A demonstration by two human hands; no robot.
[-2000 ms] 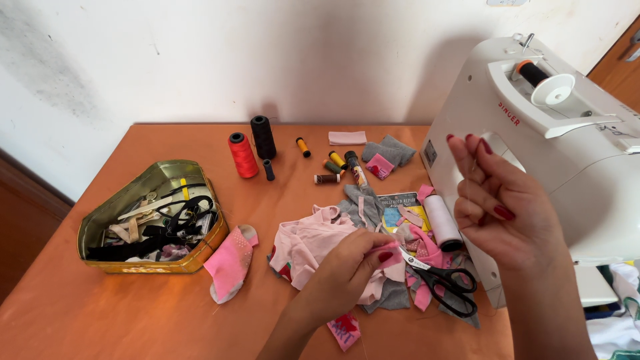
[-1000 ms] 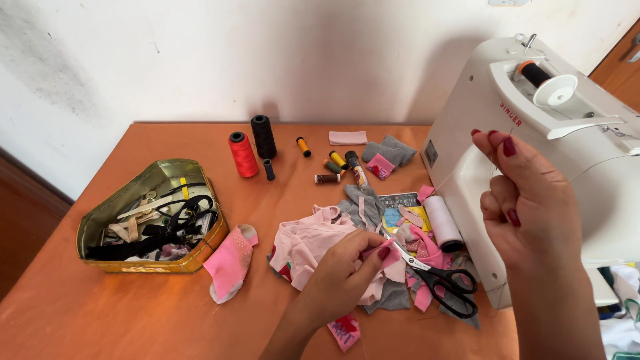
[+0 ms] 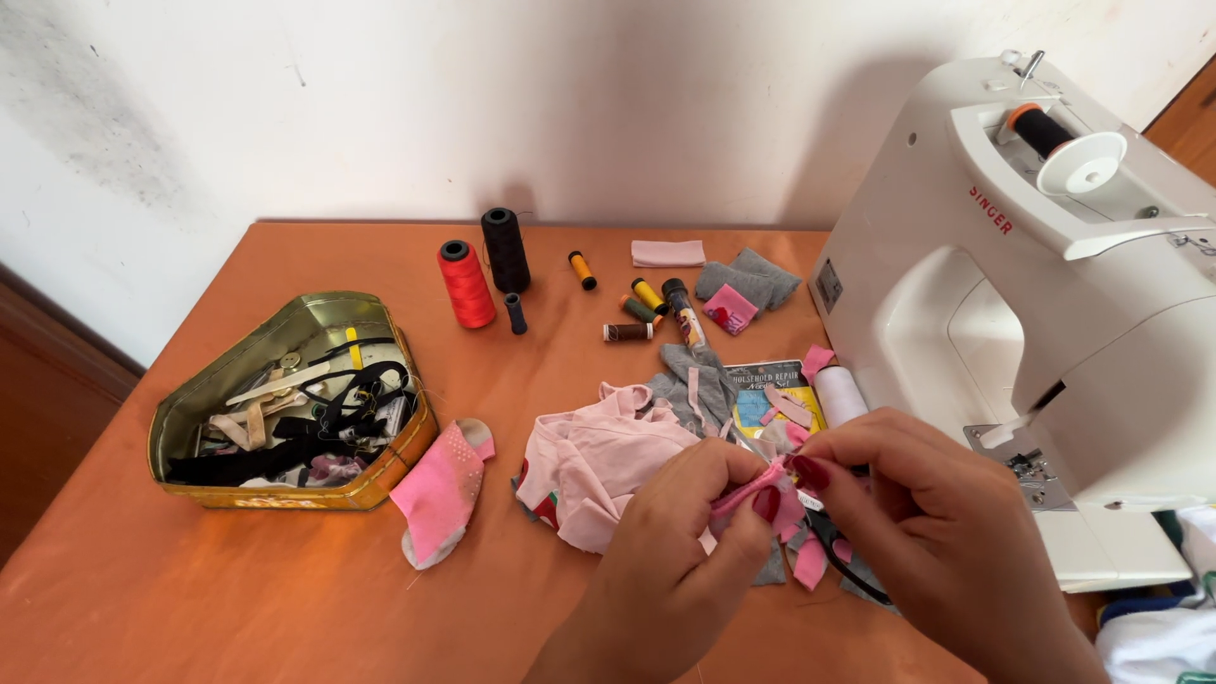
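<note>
My left hand pinches a small piece of pink fabric between thumb and fingers. My right hand meets it at the fabric's right end, thumb and forefinger closed together; whether they grip a needle, thread or the cloth's edge is too small to tell. Just beyond the left hand lies a light pink garment. Scissors with black handles lie partly hidden under the hands, among pink and grey scraps. A white thread spool lies beyond the right hand, beside a needle set card.
A metal tin of elastics and trimmings stands left, with a pink sock beside it. Red and black thread cones stand at the back near small spools and folded grey cloth. A Singer sewing machine stands right.
My right hand has come down from its raised place before the sewing machine to the pink fabric at my left hand. The scissors, in plain sight before, are now mostly covered.
</note>
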